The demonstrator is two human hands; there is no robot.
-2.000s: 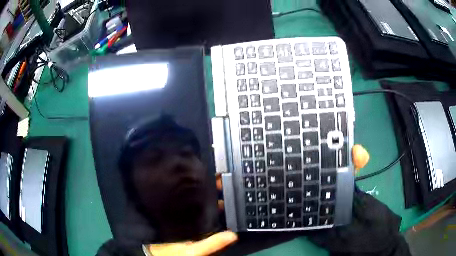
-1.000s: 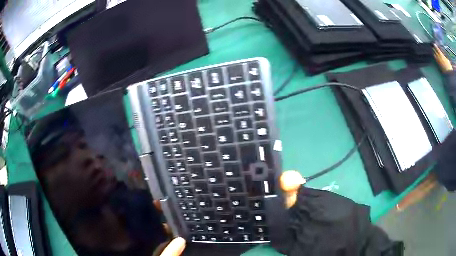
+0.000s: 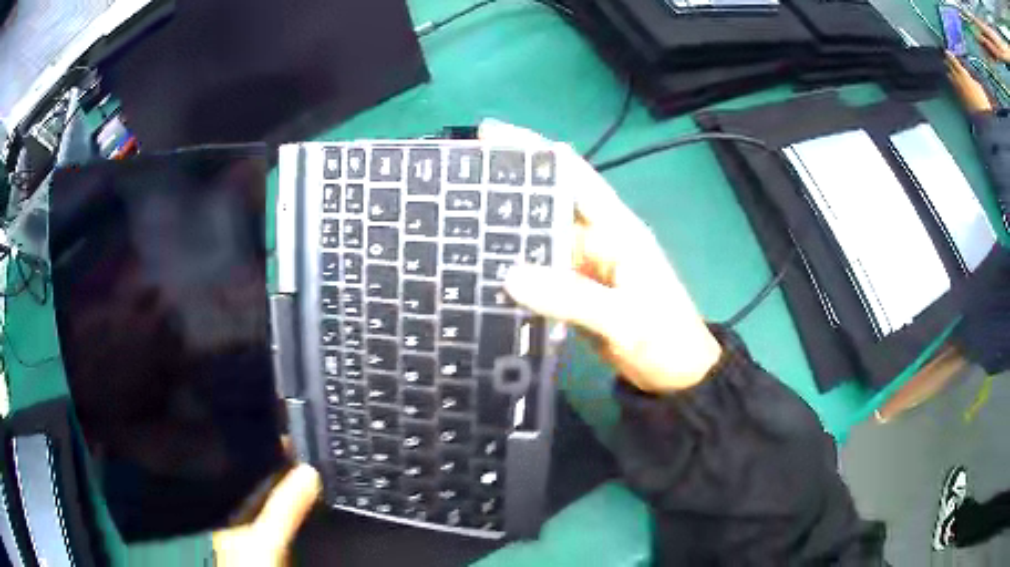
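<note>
The open mini laptop (image 3: 421, 321) is held up over the bench, turned sideways, with its dark glossy screen (image 3: 166, 332) on the left and its black keys on the right. The short central hinge block (image 3: 288, 346) joins the halves. My right hand (image 3: 620, 288) grips the keyboard half's right edge near the top, thumb over the keys, other fingers mostly hidden. My left hand (image 3: 271, 521) holds the laptop at the lower edge near the hinge; only part of it shows. A black cable plug (image 3: 460, 133) shows at the top edge.
A plain black panel (image 3: 266, 72) lies behind the laptop. Black mats (image 3: 709, 55) are stacked at the upper right. Closed silver laptops (image 3: 869, 227) lie on a mat at the right, others (image 3: 42, 498) at the lower left. Another person's hands (image 3: 972, 78) and a shoe (image 3: 950, 507) show at the right.
My right hand has moved up the laptop's right edge and its thumb now lies over the keys. The laptop has turned more upright in view. More of my left hand shows.
</note>
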